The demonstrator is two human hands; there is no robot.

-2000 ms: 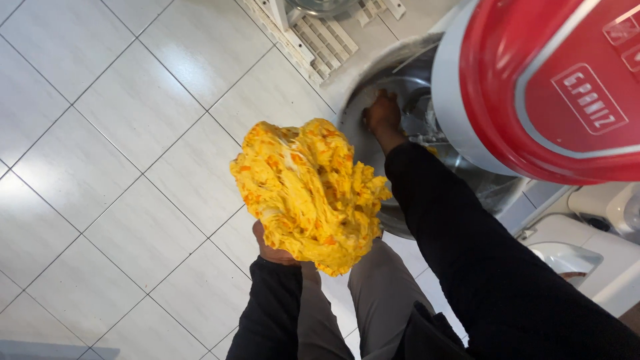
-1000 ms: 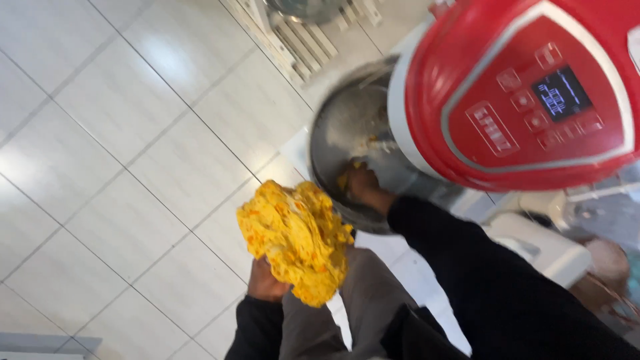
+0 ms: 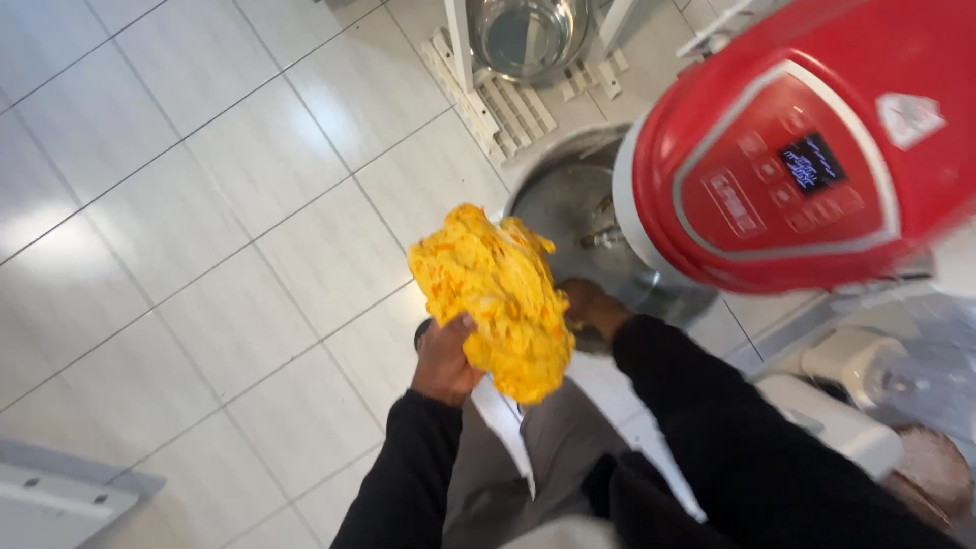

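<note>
A large lump of yellow dough with orange bits (image 3: 496,305) rests on my left hand (image 3: 448,358), whose thumb presses its lower left side. My right hand (image 3: 591,305) reaches inside the steel mixer bowl (image 3: 560,191), near the wall closest to me. Its fingers are partly hidden behind the dough and in shadow, with a little yellow dough by them. A metal mixing tool (image 3: 606,235) stands in the bowl, under the red mixer head (image 3: 770,152) with its lit display.
A steel bowl (image 3: 530,38) stands on a white rack beyond the mixer, with a slatted plastic grate (image 3: 511,114) below. White containers (image 3: 831,419) are at the right. A white panel (image 3: 61,503) lies at the lower left, over the tiled floor (image 3: 252,191).
My right hand has moved from the far side of the bowl to the wall nearest me. The dough has turned in my left hand, whose thumb now shows on it. The view has shifted.
</note>
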